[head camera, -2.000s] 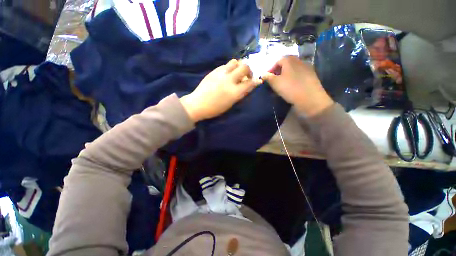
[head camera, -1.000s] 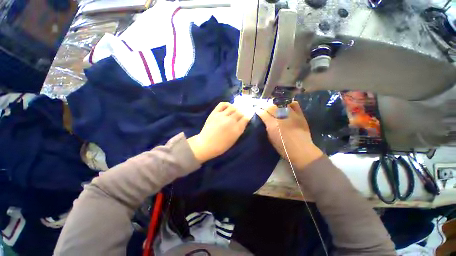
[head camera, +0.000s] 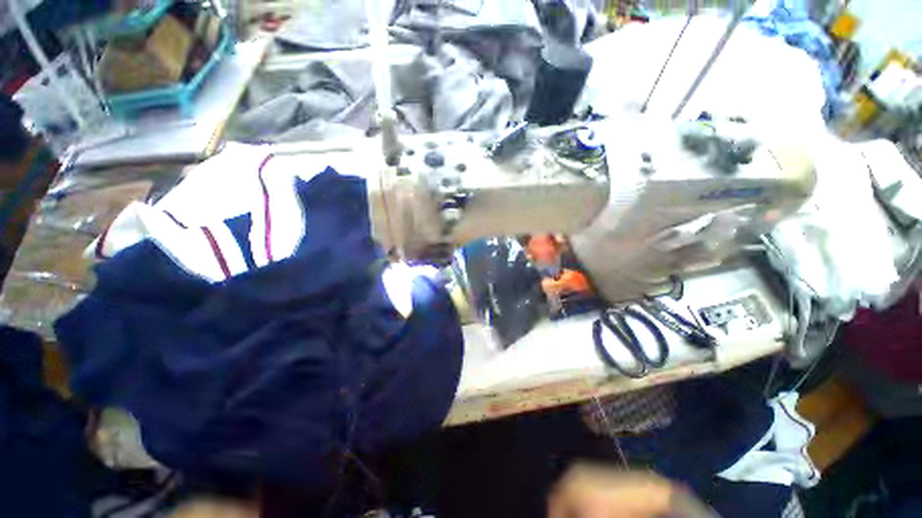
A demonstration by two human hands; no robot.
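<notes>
A navy top lies over the left of the sewing table, its edge at the lit needle area. Its white collar with dark red stripes is spread at the top left. The cream sewing machine stands behind and right of the cloth. My right hand is blurred at the bottom edge, below the table front, cut off by the frame. My left hand is a small blurred patch at the bottom edge. Neither hand shows its fingers clearly.
Dark-handled scissors lie on the table at right, beside a slim dark tool. A dark plastic packet is under the machine arm. Grey cloth is heaped behind. White cloth hangs at right. A teal basket stands back left.
Both hands have left the cloth edge at the needle and dropped to the bottom of the picture. The view has tilted up and right, showing more of the machine and the background.
</notes>
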